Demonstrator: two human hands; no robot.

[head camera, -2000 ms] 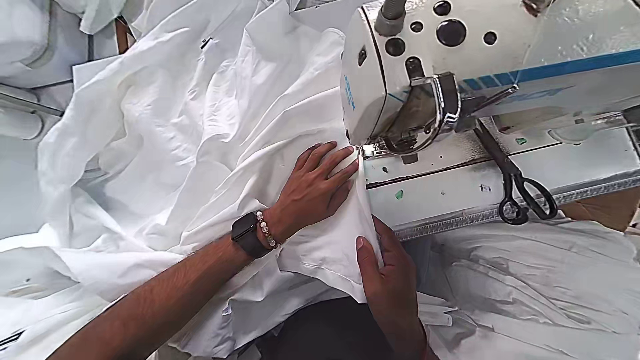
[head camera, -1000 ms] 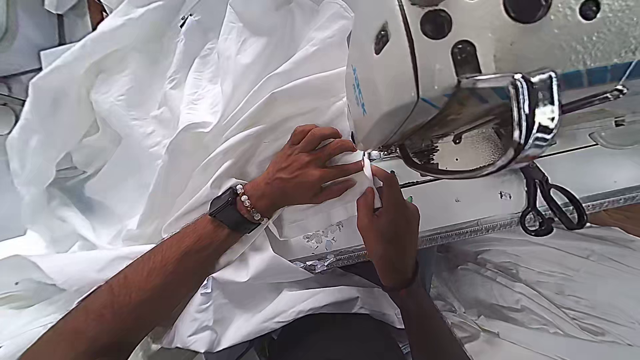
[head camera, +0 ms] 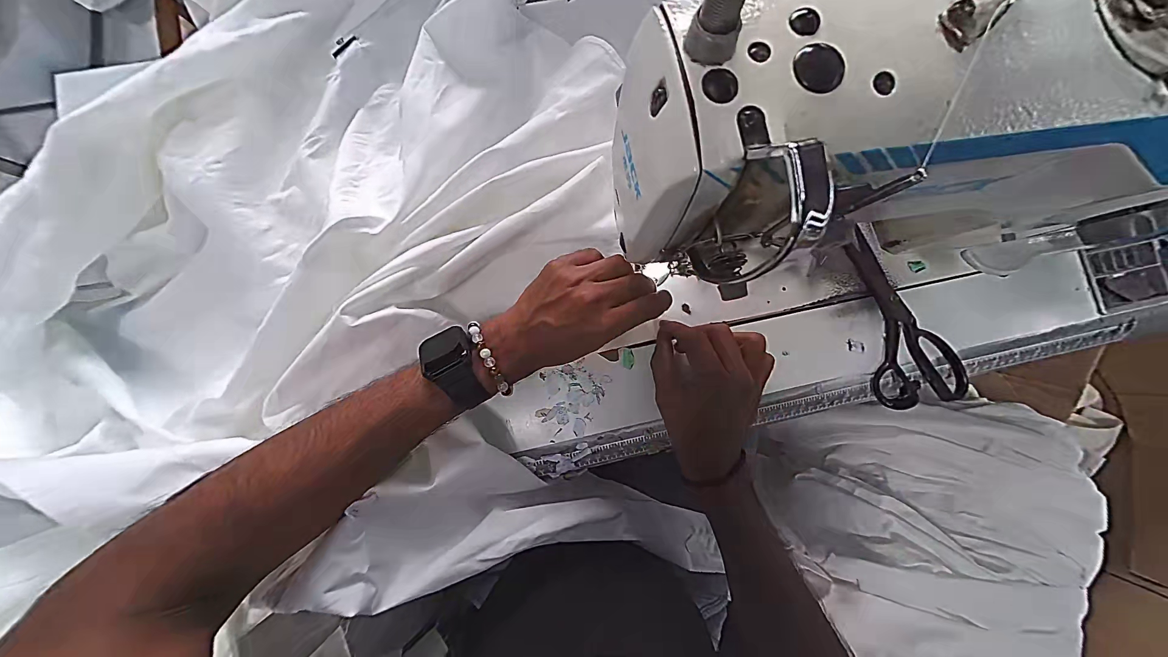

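Observation:
An industrial sewing machine [head camera: 757, 119] stands at the upper right, its lit needle area just beyond my fingers. My left hand [head camera: 593, 306], with a watch and a bead bracelet at the wrist, is curled at the edge of the white fabric [head camera: 365, 265], close to the presser foot. What lies between its fingers is hidden. Just below and to the right, my right hand [head camera: 712, 388] is bent over the machine bed with thumb and forefinger pinched together; whether something thin is between them is too small to tell. The white fabric spreads in folds to the left of the machine and down toward my lap.
Black-handled scissors [head camera: 908, 351] lie on the machine bed, right of my right hand. A measuring tape [head camera: 803, 406] runs along the bed's front edge. More white fabric [head camera: 949, 511] is heaped at the lower right, beside brown cardboard [head camera: 1136, 456]. Scraps lie on the bed.
The fabric part between my hands two seconds ago no longer covers the front of the bed. My right hand has moved up toward the needle area since then, and my left hand's fingers have curled.

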